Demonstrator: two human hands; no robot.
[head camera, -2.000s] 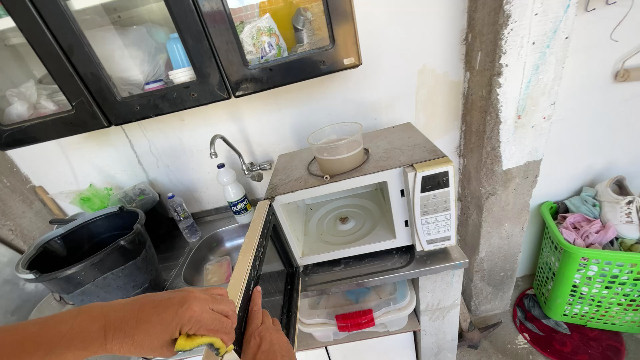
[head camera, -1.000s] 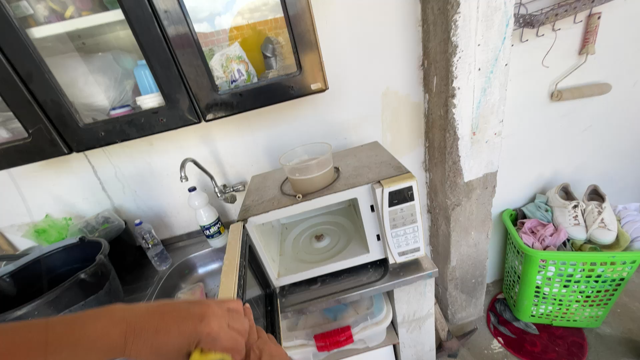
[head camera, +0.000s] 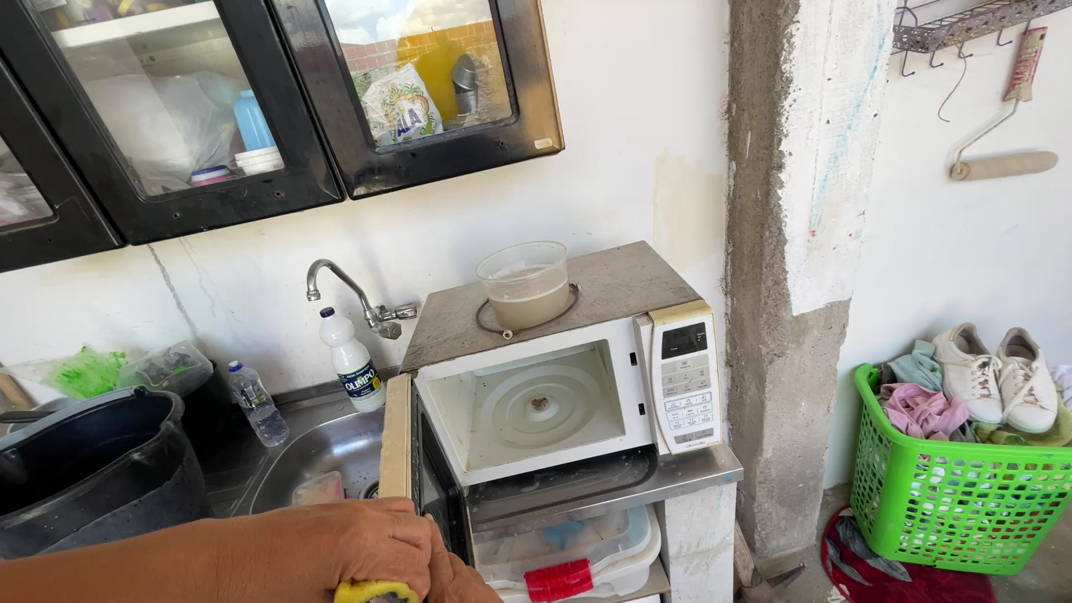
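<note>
My left hand (head camera: 368, 540) reaches in from the left edge, its fingers closed on a yellow sponge (head camera: 375, 592) at the bottom of the view. Pressed close beside it, my right hand (head camera: 461, 582) is at the microwave door (head camera: 396, 444); most of its fingers are hidden. The door stands open toward me, its cream edge upright above my left hand. Behind it the microwave oven (head camera: 682, 377) shows an empty white cavity with a round recess and a brownish hub in its floor. On top, a clear plastic tub (head camera: 525, 280) of cloudy liquid stands with a thin dark cable around it.
Left of the microwave are a steel sink (head camera: 306, 448), a faucet (head camera: 343, 272), a bleach bottle (head camera: 350, 360), a small clear bottle (head camera: 257, 404) and a black bucket (head camera: 92, 469). Glass-door cabinets (head camera: 226, 219) hang above. A green laundry basket (head camera: 959, 494) stands at right.
The view has swung to the right. My hands have drawn together at the door; two seconds ago my right hand's index finger showed against it, apart from my left.
</note>
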